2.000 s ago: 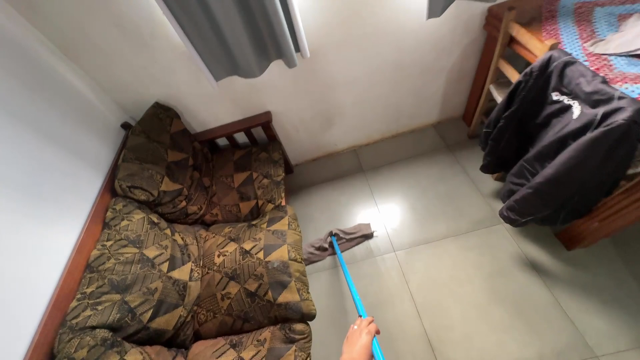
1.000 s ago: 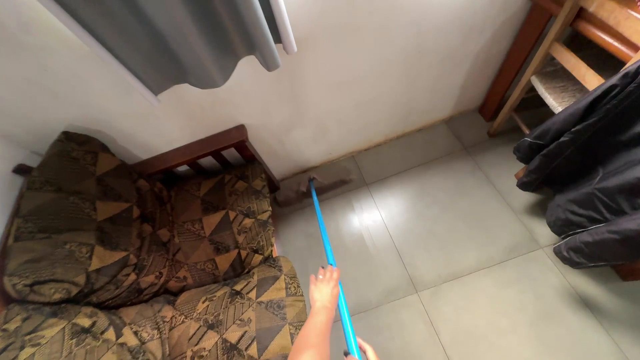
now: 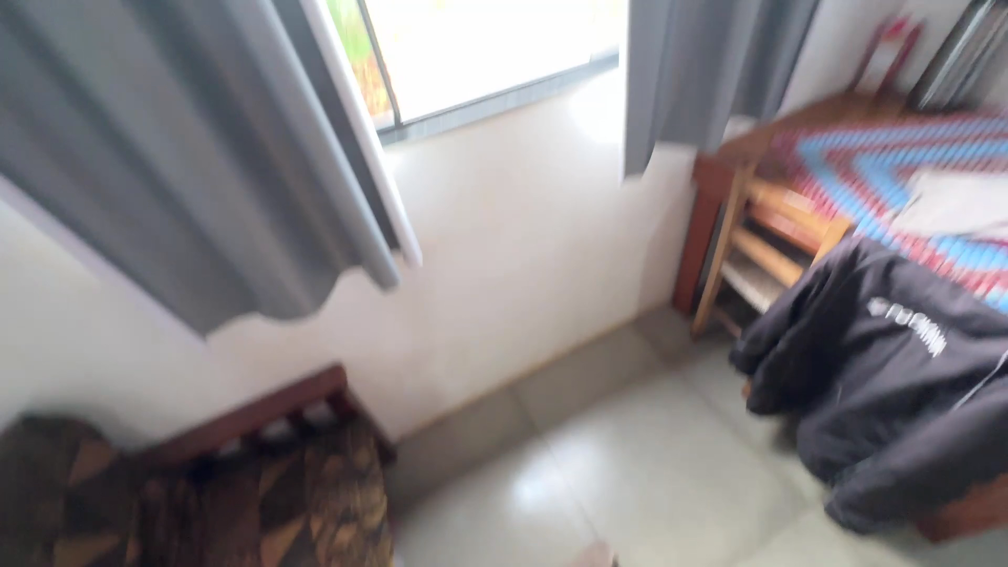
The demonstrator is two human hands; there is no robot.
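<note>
Only a small, blurred part of a hand, which seems to be my left hand (image 3: 596, 554), shows at the bottom edge, over the grey tiled floor (image 3: 630, 472). Its fingers and anything in them are cut off by the frame. My right hand is out of view. No part of the blue pole or the cloth at its end can be seen. To the left of the hand is the sofa with a dark wooden frame (image 3: 315, 394) and patterned brown cushions (image 3: 339, 488).
Grey curtains (image 3: 236, 173) hang beside a bright window (image 3: 488, 47). At the right, a dark jacket (image 3: 882, 354) hangs over a wooden chair (image 3: 776, 244) by a table with a crocheted cloth (image 3: 858, 185). The pale wall (image 3: 504, 276) meets the floor behind.
The view has swung up toward the window. The blue pole and the cloth on its end, by the sofa a second ago, have left the view, as has most of both hands.
</note>
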